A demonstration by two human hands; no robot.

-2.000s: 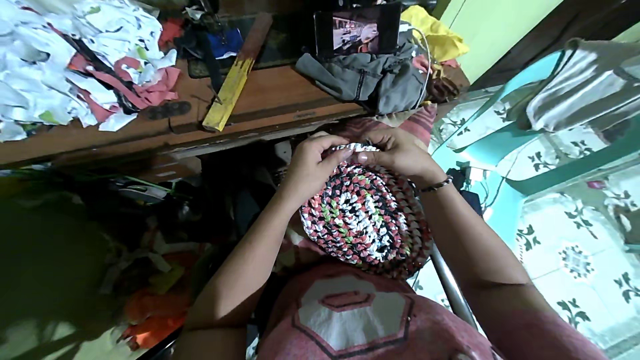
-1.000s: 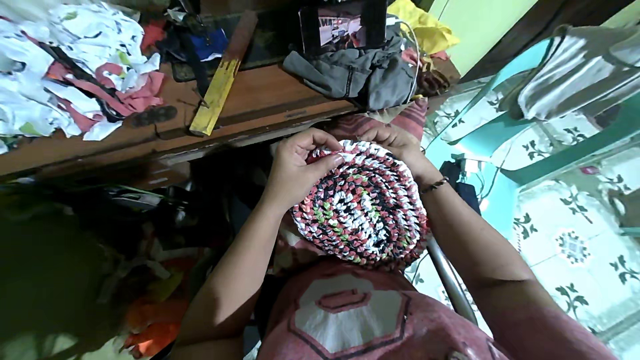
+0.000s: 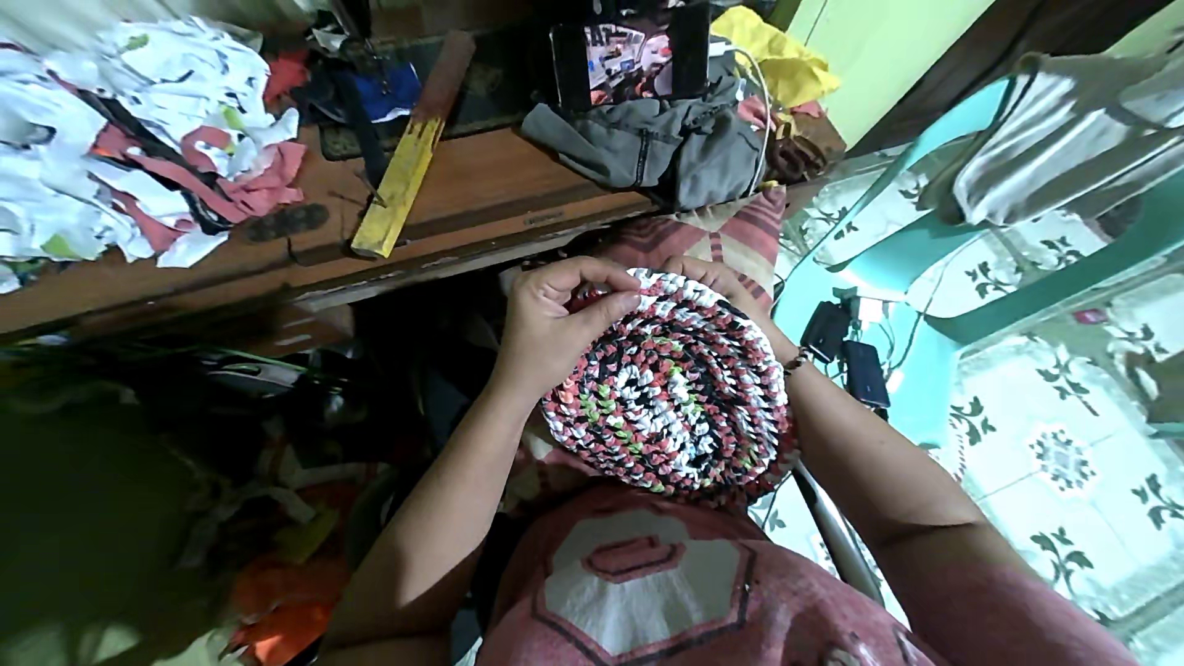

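Note:
A round crocheted piece (image 3: pixel 666 398) in red, white, black and some green hangs between my hands, above my lap. My left hand (image 3: pixel 564 319) pinches its upper left rim between thumb and fingers. At the top right, my right hand (image 3: pixel 731 291) holds the rim from behind, its fingers mostly hidden by the piece. No hook or tool can be made out in either hand.
Ahead stands a wooden table (image 3: pixel 518 199) with a heap of fabric scraps (image 3: pixel 157 139), a worn yellow wooden strip (image 3: pixel 402 185), gray cloth (image 3: pixel 647 139) and a phone (image 3: pixel 634 60). A turquoise plastic chair (image 3: pixel 925 342) at the right bears black devices (image 3: pixel 865 370) and draped cloth (image 3: pixel 1054 139).
The crocheted piece has turned between my hands; two seconds ago both hands were close together at its top edge, and now they are farther apart along it.

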